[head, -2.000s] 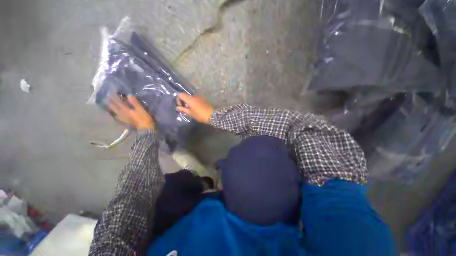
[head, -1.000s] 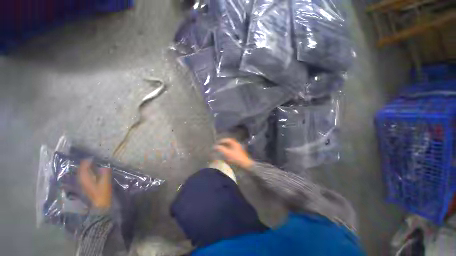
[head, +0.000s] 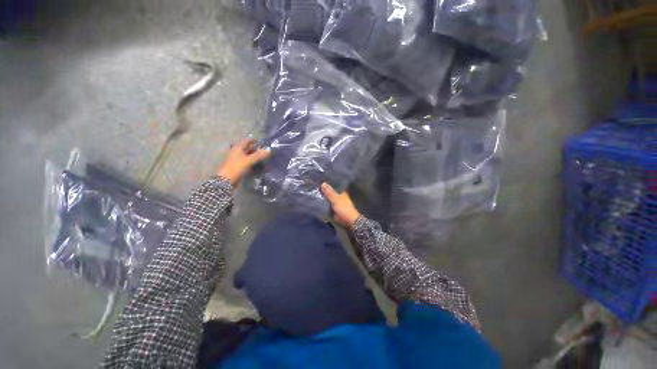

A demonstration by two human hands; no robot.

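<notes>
A bagged garment (head: 317, 130), dark grey in a shiny clear bag with a small dark round mark, lies at the near left part of the pile of bagged garments (head: 447, 162). My left hand (head: 243, 161) is at its left edge, fingers curled on the film. My right hand (head: 340, 203) is at its near right edge, with the thumb or a finger on top; its other fingers are hidden. Another bagged garment (head: 101, 230) lies apart on the floor at the left, over a pale tie strip (head: 108, 315).
A crumpled strip (head: 194, 91) lies on the grey floor between the left garment and the pile. A blue plastic crate (head: 612, 223) stands at the right. Wooden bars (head: 623, 18) show at the top right. Crumpled pale and black material (head: 587, 339) lies at the bottom right.
The view has turned toward the pile. My left hand has left the garment on the left and moved right to one at the pile. My right hand is now on that garment too.
</notes>
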